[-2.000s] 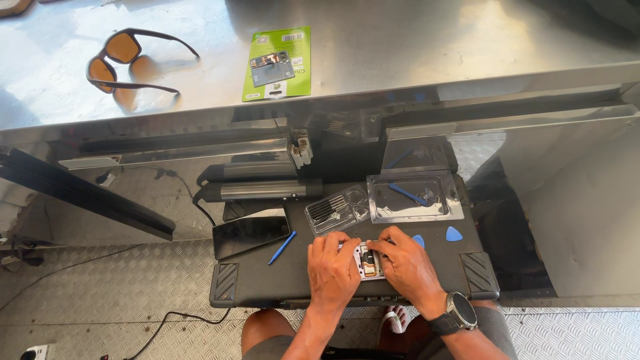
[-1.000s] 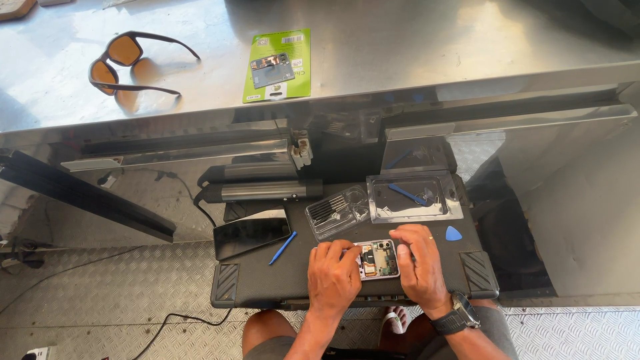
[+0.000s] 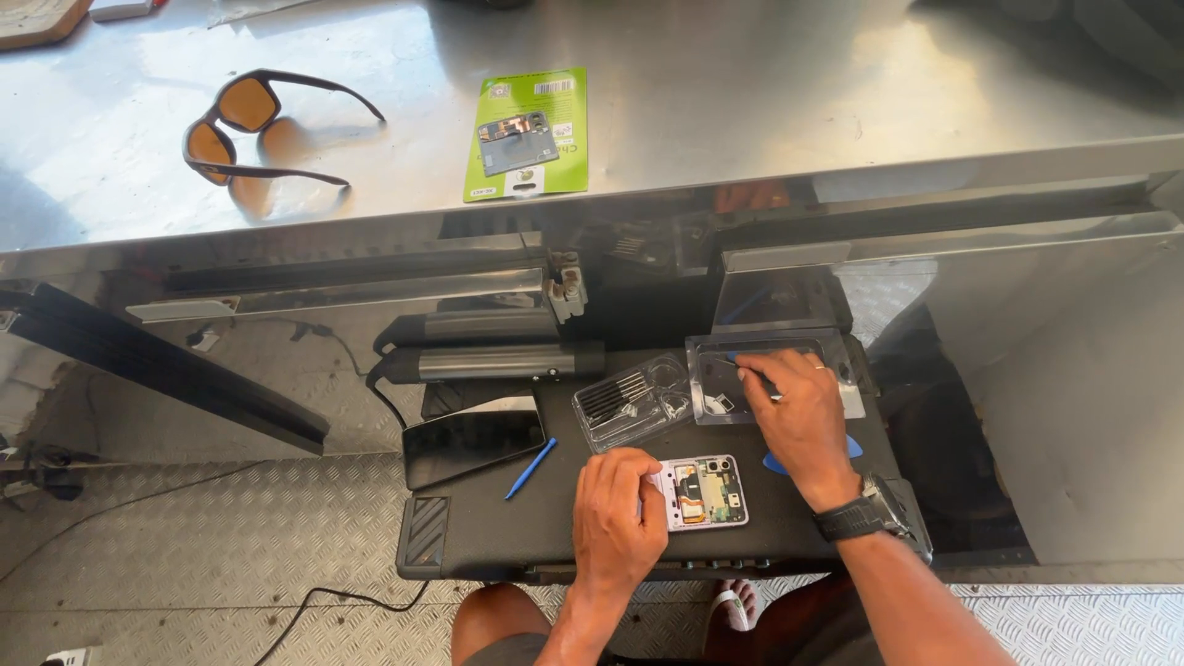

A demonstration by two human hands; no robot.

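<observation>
An opened smartphone (image 3: 708,492) with its circuit board and flex cable bared lies on a black case (image 3: 555,518). My left hand (image 3: 622,513) rests at its left end, thumb and fingers on the frame. My right hand (image 3: 800,416) is above a clear plastic tray (image 3: 856,398), its thumb and index finger pinched on a small, thin dark thing that I cannot make out. Left of that tray, a clear bit holder (image 3: 634,402) carries several screwdriver bits. Blue opening picks (image 3: 853,448) lie partly under my right hand. A blue plastic spudger (image 3: 530,469) lies left of the phone.
A black-screened phone (image 3: 476,442) and a silver-black cylindrical tool (image 3: 490,363) with a cord lie at the case's left. On the steel counter (image 3: 703,111) are sunglasses (image 3: 222,129) and a green package card (image 3: 564,139) with a phone's back part on it. The counter edge overhangs behind the case.
My right hand has moved from the opened phone up and right to the clear tray. My left hand stays at the phone's left end. Both hands were on the phone two seconds ago.
</observation>
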